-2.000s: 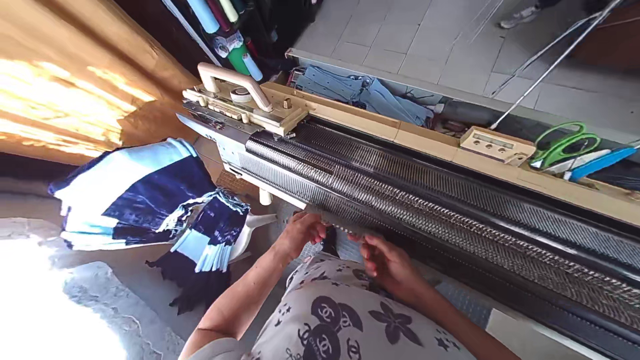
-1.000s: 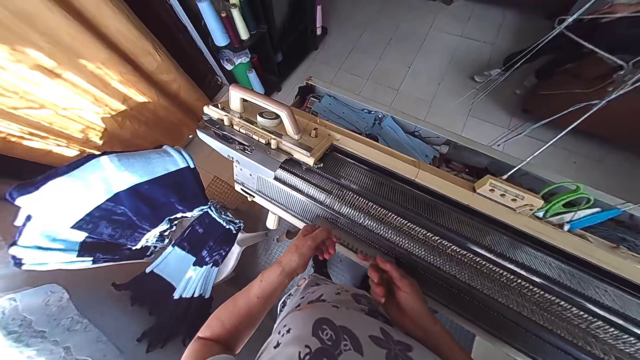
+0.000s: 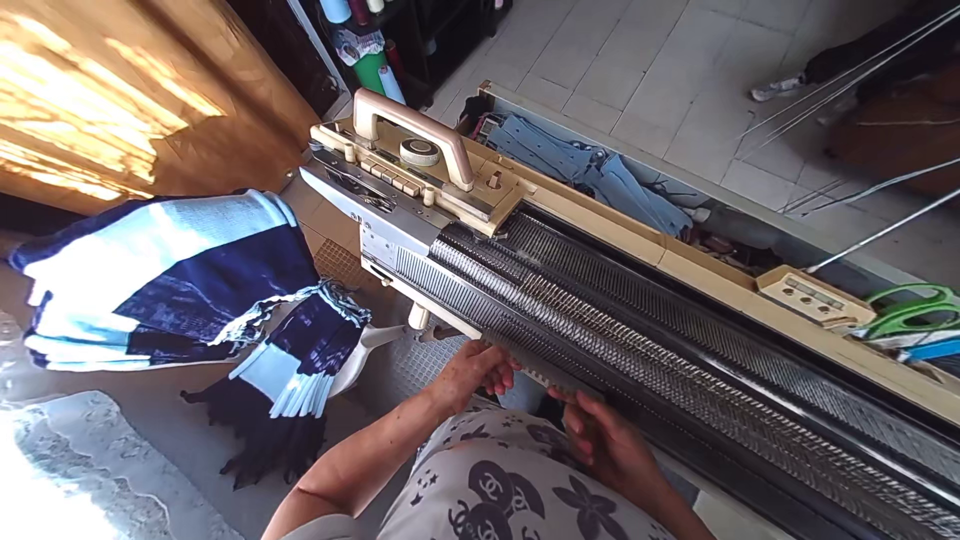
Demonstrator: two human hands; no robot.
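A knitting machine with two rows of needle slots runs diagonally away to the lower right. Its cream carriage, with a handle and a dial, sits at the far left end. My left hand is at the front edge of the bed, fingers curled on one end of a narrow toothed strip. At the strip's other end is my right hand, thumb and fingers bent around it. The strip spans the gap between both hands, just below the bed; whether it hangs free of the machine cannot be told.
Blue and navy knitted pieces hang over a white chair at left. Behind the bed are light blue knitted pieces, a yarn tension unit and green-handled scissors. Yarn cones stand on a shelf. A person's shoe shows across the floor.
Both hands stay at the bed's front edge, with the strip showing more plainly between them now. The carriage has stayed at the left end. The view has shifted somewhat.
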